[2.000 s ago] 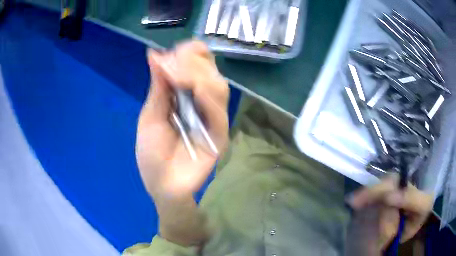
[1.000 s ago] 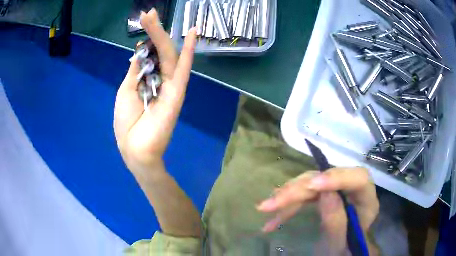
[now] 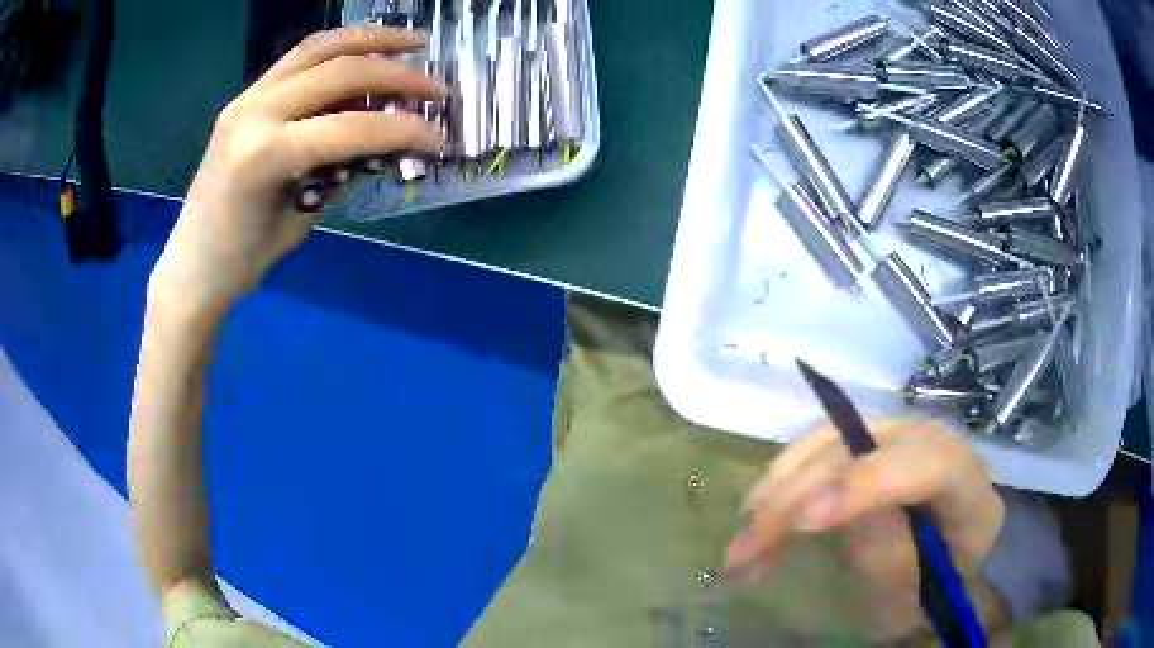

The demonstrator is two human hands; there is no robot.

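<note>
My left hand (image 3: 297, 133) is palm down over the left part of the small clear parts box (image 3: 576, 171). Its fingers curl over several metal cylinders; dark end faces show under the palm, and how firmly they are held is partly hidden. More silver cylinders (image 3: 510, 95) stand in rows in the box, with yellow-green lead wires at their near ends. My right hand (image 3: 886, 506) holds the blue-and-black tweezers (image 3: 943, 576) like a pen, black tip pointing up and left, near the front edge of the large white tray (image 3: 709, 392). The tips touch no cylinder.
A loose heap of metal cylinders (image 3: 955, 241) lies in the large tray, with tiny wire offcuts (image 3: 763, 358) on its floor. A black cable (image 3: 91, 139) hangs over the green mat (image 3: 639, 139) at left. A dark slab is partly hidden behind my left hand.
My left hand has turned from palm up to palm down and moved with its cylinders onto the small box. My right hand has left the tray's heap and stays near its front edge with the tweezers.
</note>
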